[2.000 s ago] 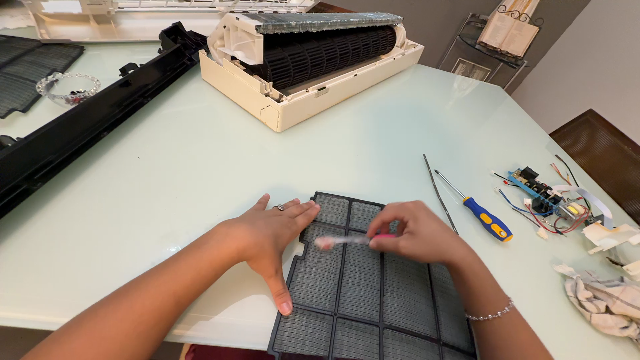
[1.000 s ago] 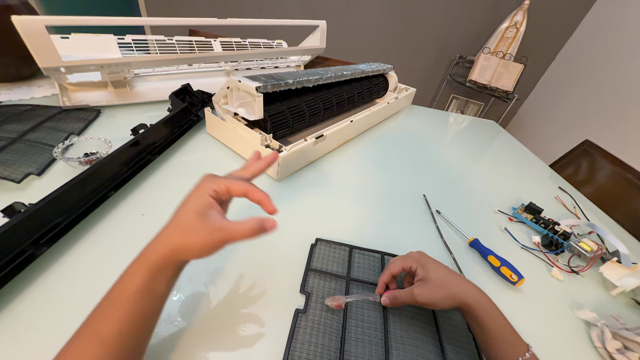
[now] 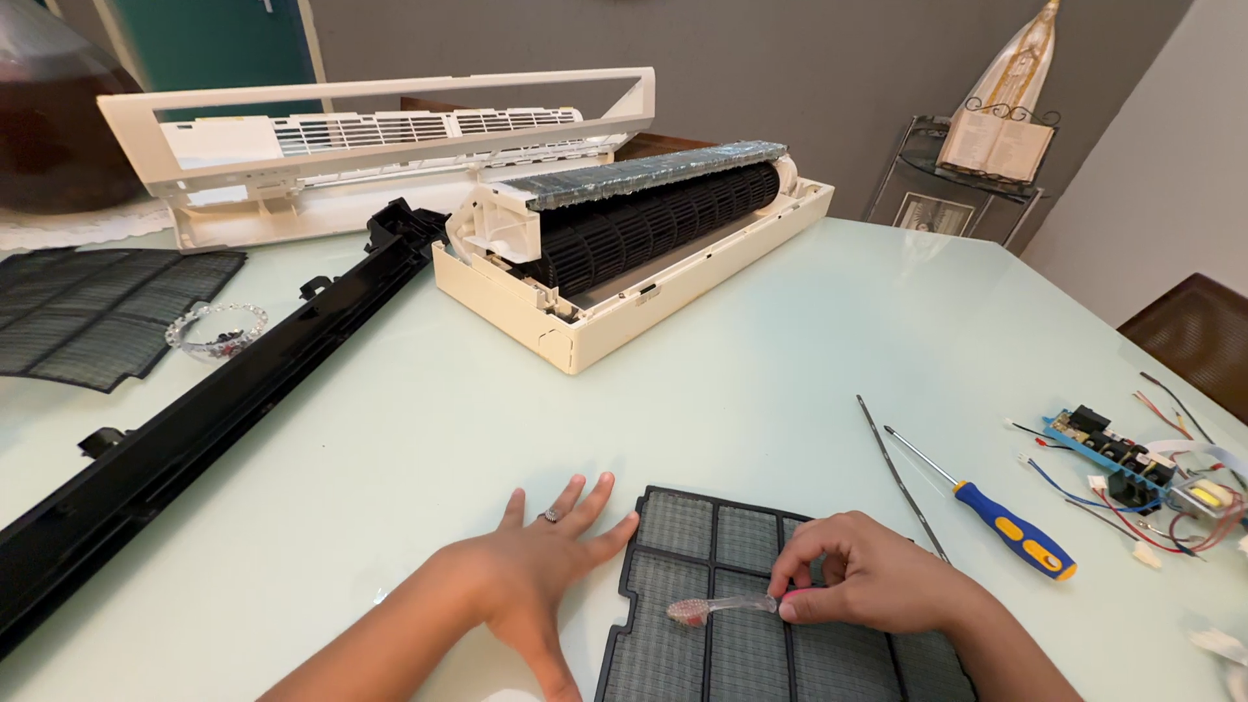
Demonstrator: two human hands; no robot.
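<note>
A dark mesh air filter [image 3: 751,575] lies flat on the glass-topped table, its lower end cut off by the view. Over it, my right hand [image 3: 848,575] pinches the handle of a clear toothbrush [image 3: 717,606], whose bristle head is above the left part of the mesh. My left hand [image 3: 531,575], with a ring on one finger, is spread with nothing in it; a fingertip is at the filter's upper left edge. Right of the filter lie a blue and yellow screwdriver [image 3: 1004,526] and a thin dark rod [image 3: 899,473].
An air conditioner's base with its blower wheel [image 3: 673,224] stands at the back, before a white front cover [image 3: 390,180]. A long black plastic part [image 3: 244,405], a second filter [image 3: 97,302] and a beaded ring-shaped item [image 3: 216,331] are at left. A circuit board with wires [image 3: 1111,453] lies right.
My left hand was on the filter, then lifted away above the table, and is now down beside the filter's left edge. The toothbrush has stayed in my right hand. The view has tilted up.
</note>
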